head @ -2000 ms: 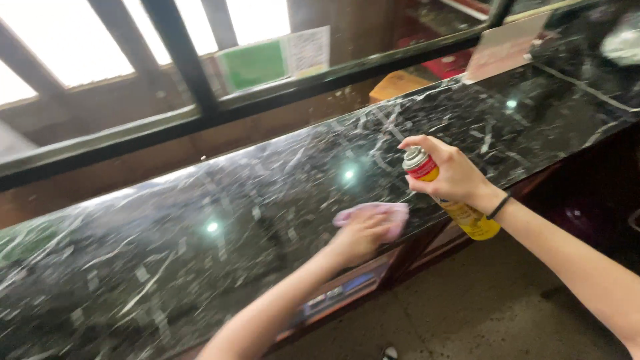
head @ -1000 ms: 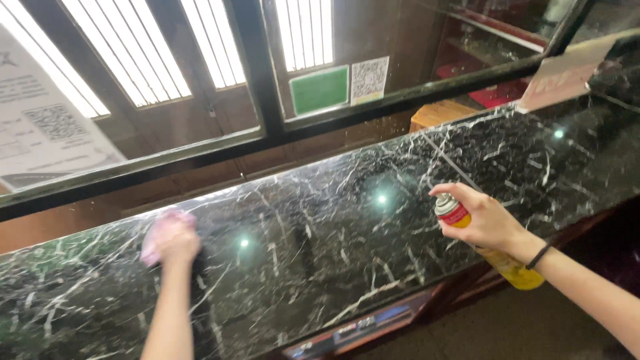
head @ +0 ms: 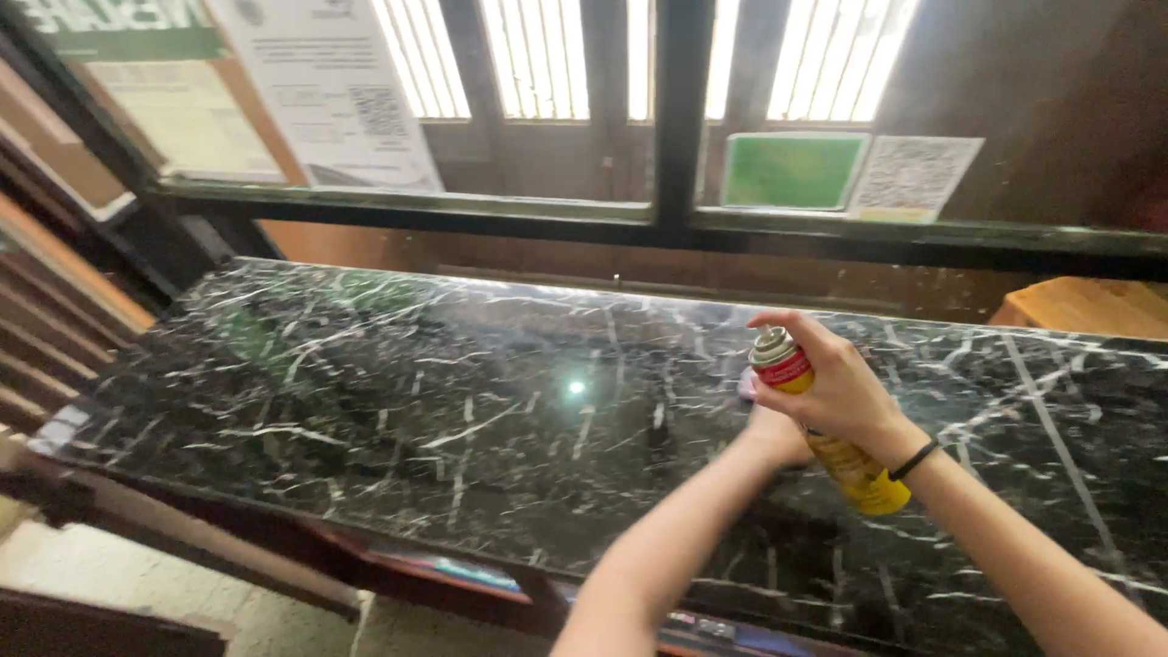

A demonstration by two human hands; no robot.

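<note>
My right hand (head: 844, 392) holds a yellow aerosol spray can (head: 862, 474) with a red band, tilted above the black marble countertop (head: 383, 401). Its index finger rests on the nozzle at the top. A dark band circles the right wrist. Behind the can, my left hand (head: 776, 433) is low at the counter, mostly hidden by the can and the right hand. Only a small bit of the pink cloth (head: 746, 385) shows at its fingers. White veins run through the glossy stone, which reflects a bright light.
A black window frame (head: 675, 119) with glass runs along the counter's back edge. Papers (head: 319, 91) and a green card (head: 796, 171) are on the glass. A wooden object (head: 1086, 306) stands behind at right. Wooden slats (head: 55, 310) are at far left, tiled floor (head: 109, 566) below.
My left hand with the pink cloth has moved from the counter's left part rightward to behind the can. The right hand still holds the can. The view has swung left.
</note>
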